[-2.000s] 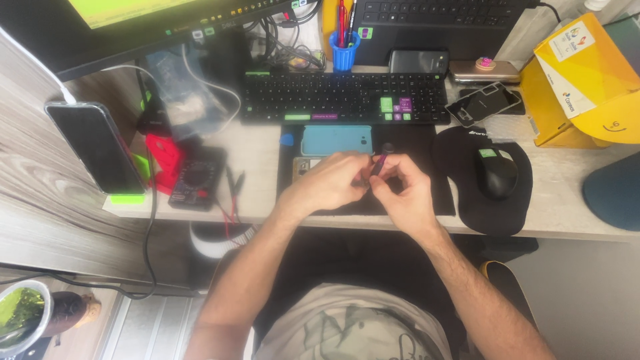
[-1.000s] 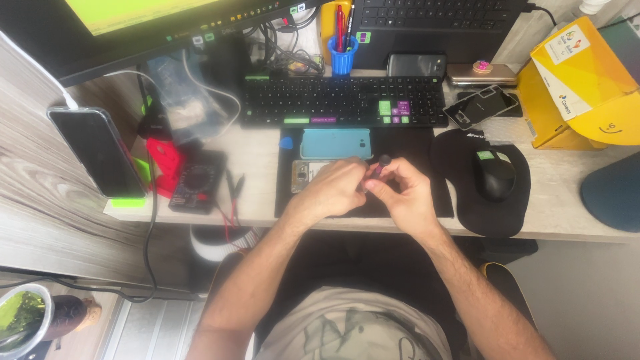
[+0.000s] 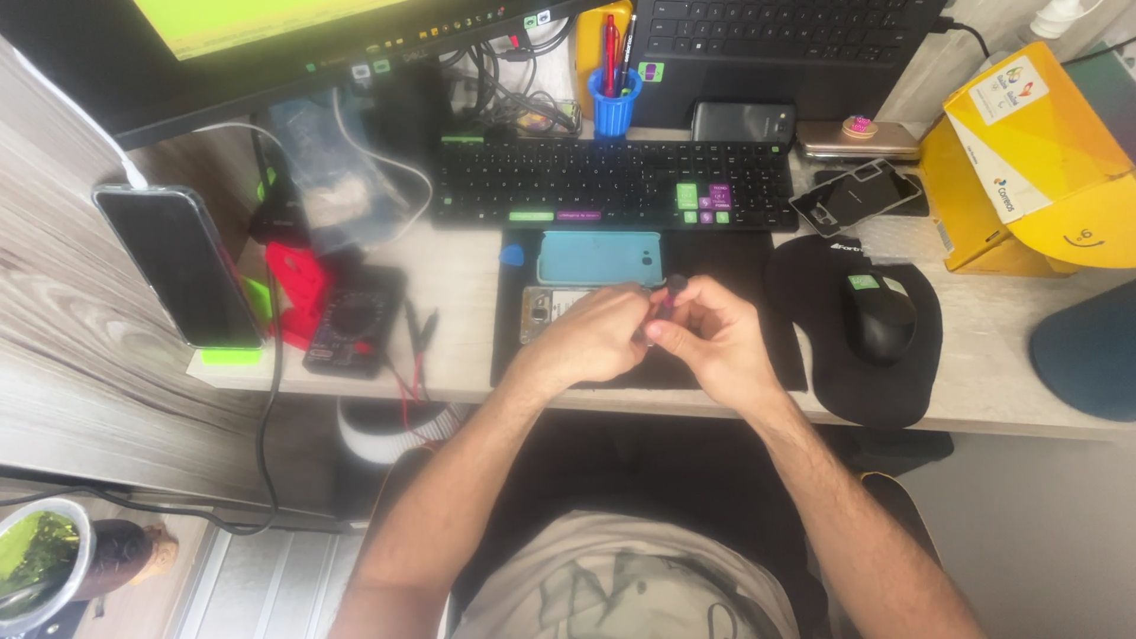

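Note:
Over a black mat [image 3: 710, 262], my left hand [image 3: 599, 333] and my right hand [image 3: 714, 342] meet. Between my right thumb and fingers is a small dark purple screwdriver-like tool [image 3: 674, 293], its dark round end up. My left fingers are bent at its lower part; whether they grip anything is hidden. An opened smartphone body [image 3: 537, 311] lies partly under my left hand. Just behind it sits a light blue phone case [image 3: 599, 257], with a blue pick-like piece [image 3: 512, 256] on its left.
A black keyboard [image 3: 612, 182] lies behind the mat. On the right are a mouse [image 3: 879, 319] on its pad, a loose phone frame [image 3: 856, 197] and a yellow box [image 3: 1029, 160]. A multimeter [image 3: 355, 319] with leads and an upright smartphone [image 3: 177, 266] stand at left.
My hands have shifted slightly off the opened phone, and more of it shows at the left than two seconds ago. The purple tool stays between my fingers.

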